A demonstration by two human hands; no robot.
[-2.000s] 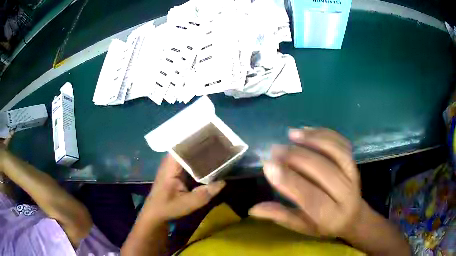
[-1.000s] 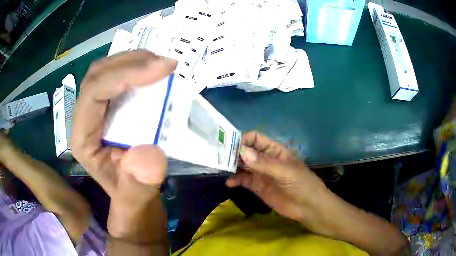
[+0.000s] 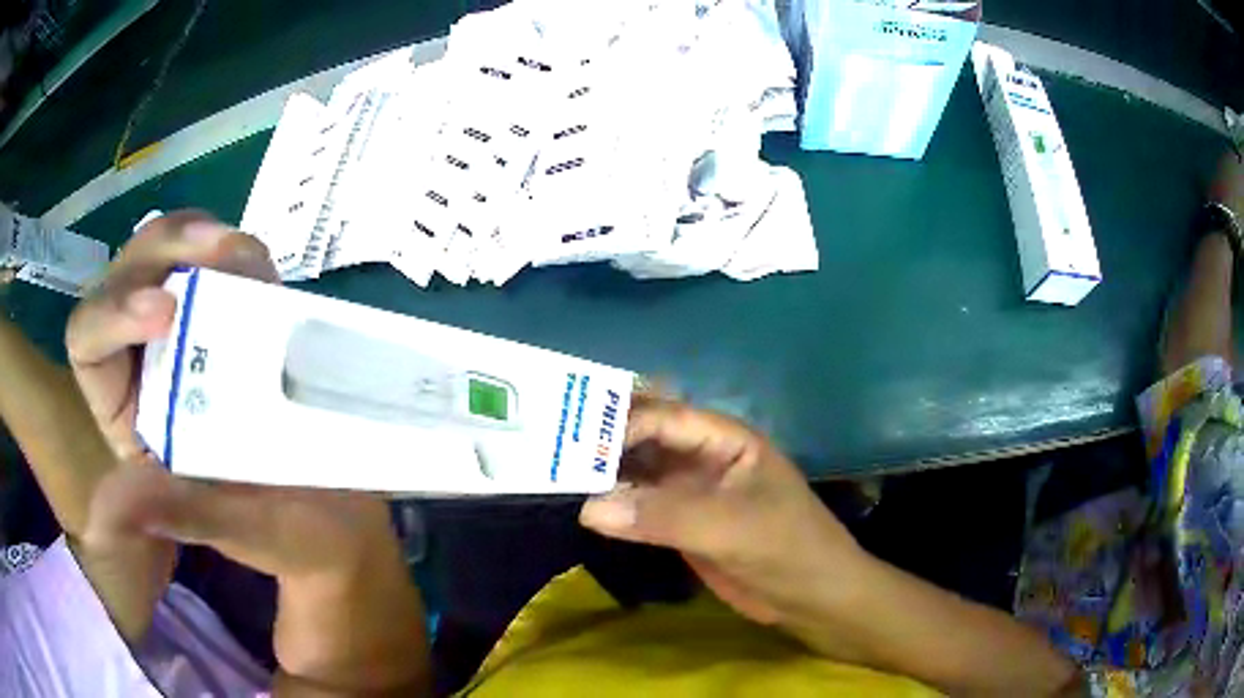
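A white carton (image 3: 396, 396) with a device picture, a green mark and blue-black lettering lies sideways between my hands, its printed face towards me. My left hand (image 3: 178, 396) grips its blue-edged left end. My right hand (image 3: 709, 491) holds the right end, thumb below and fingers at the edge. The carton looks closed on the face I see; its far side is hidden. It is held over the table's front edge.
A leaflet pile (image 3: 546, 150) with a crumpled part lies mid-table. A light-blue and white box (image 3: 880, 82) stands right of it. Another carton (image 3: 1044, 184) lies at the right, one at the far left (image 3: 55, 252). People's arms show at both sides.
The carton, first held upright with its open end up, is turned sideways with the printed face showing. My right hand has closed on its end. Another carton has appeared at the right.
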